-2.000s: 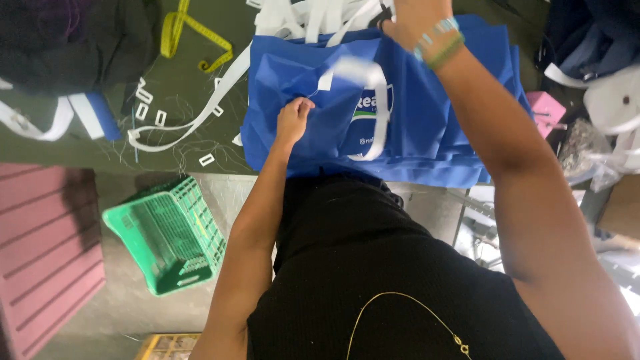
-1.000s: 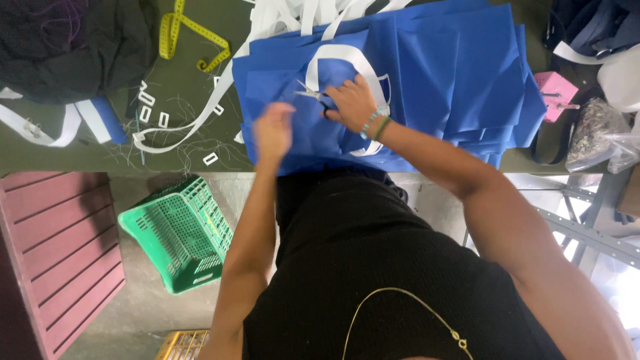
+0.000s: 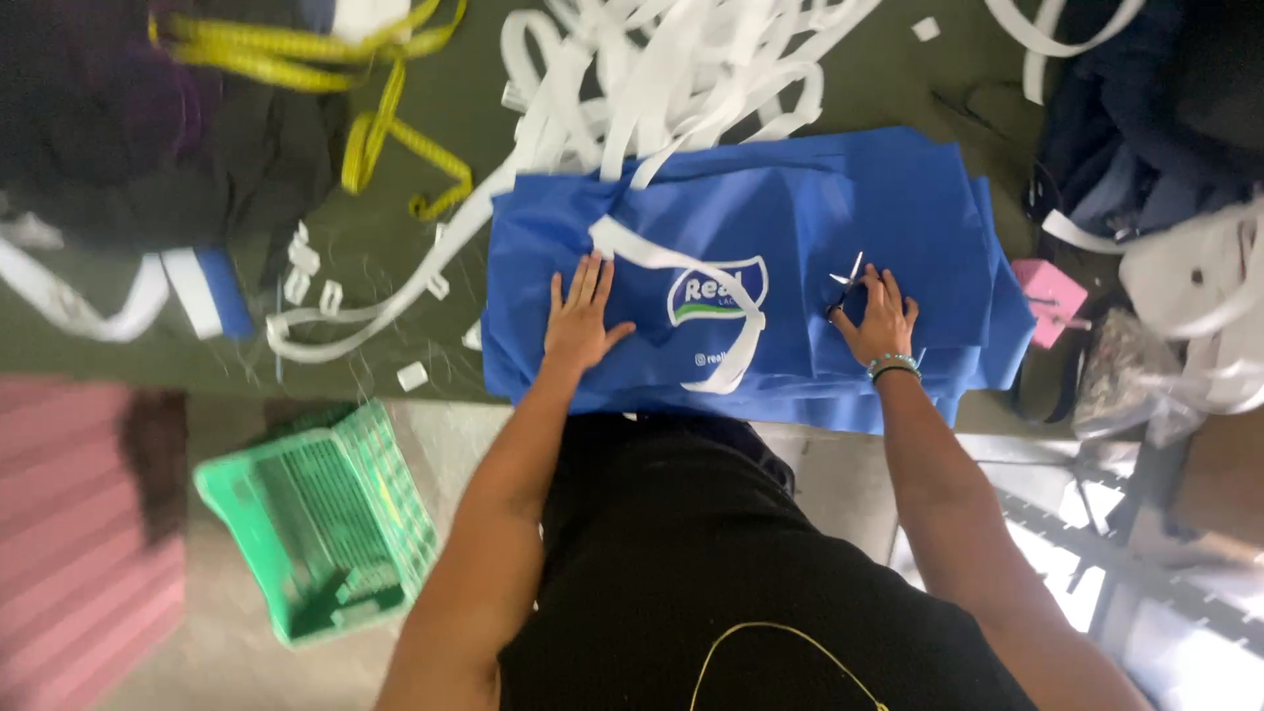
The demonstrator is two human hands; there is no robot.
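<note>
Blue fabric bags (image 3: pixel 889 217) lie stacked on the dark green table, the top one bearing a printed logo. A white strap (image 3: pixel 671 259) curves across the logo. My left hand (image 3: pixel 581 316) rests flat on the blue fabric, fingers apart, beside the strap's upper end. On the right part of the stack is my right hand (image 3: pixel 879 316), holding small scissors (image 3: pixel 847 280) whose blades are apart and point up and away from me. A heap of white straps (image 3: pixel 662 79) lies behind the stack, and one long strap (image 3: pixel 434 257) runs out to the left.
A yellow measuring tape (image 3: pixel 380 138), small white pieces (image 3: pixel 412 375) and loose threads lie at the left, near dark cloth (image 3: pixel 247 158). A pink block (image 3: pixel 1049 296) and a plastic bag of scraps (image 3: pixel 1116 375) are at the right. Below the table stands a green plastic crate (image 3: pixel 316 523).
My right hand has moved right, away from the strap, with the scissors. My left hand now lies flat on the fabric. The view has shifted, showing more of the strap heap.
</note>
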